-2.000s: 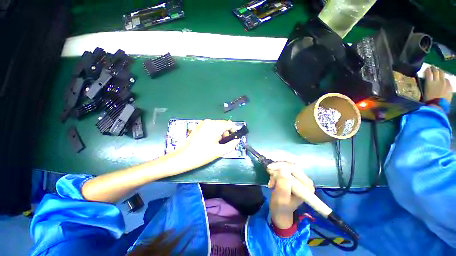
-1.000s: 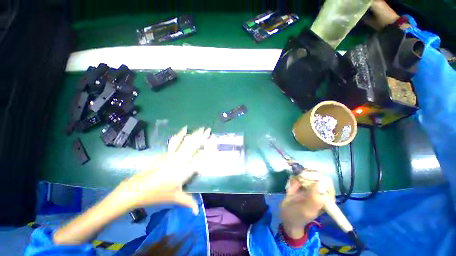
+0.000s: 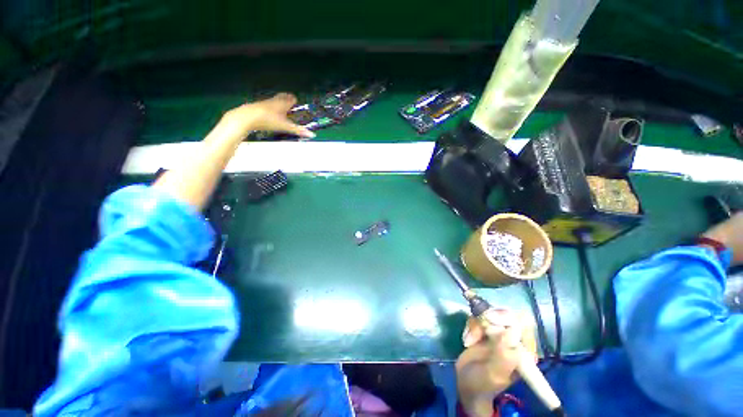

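My left hand reaches past the white strip, thumb and fingers apart around the left end of a dark phone assembly; whether it grips is unclear. Another assembly lies against it on the right. My right hand holds the soldering iron by its cream handle, tip pointing up and left above the green bench. A small dark module lies mid-bench. My left arm and sleeve hide most of the black module pile.
A ribbed black block lies near the white strip. A further phone assembly lies beyond it. At right are a black fan, tan cup, soldering station, sponge and cords. Another person's sleeve is at far right.
My left hand has moved from the near bench to beyond the white strip. The pale phone-sized piece has left the near bench, and two assemblies now lie together at far left. The iron stays held.
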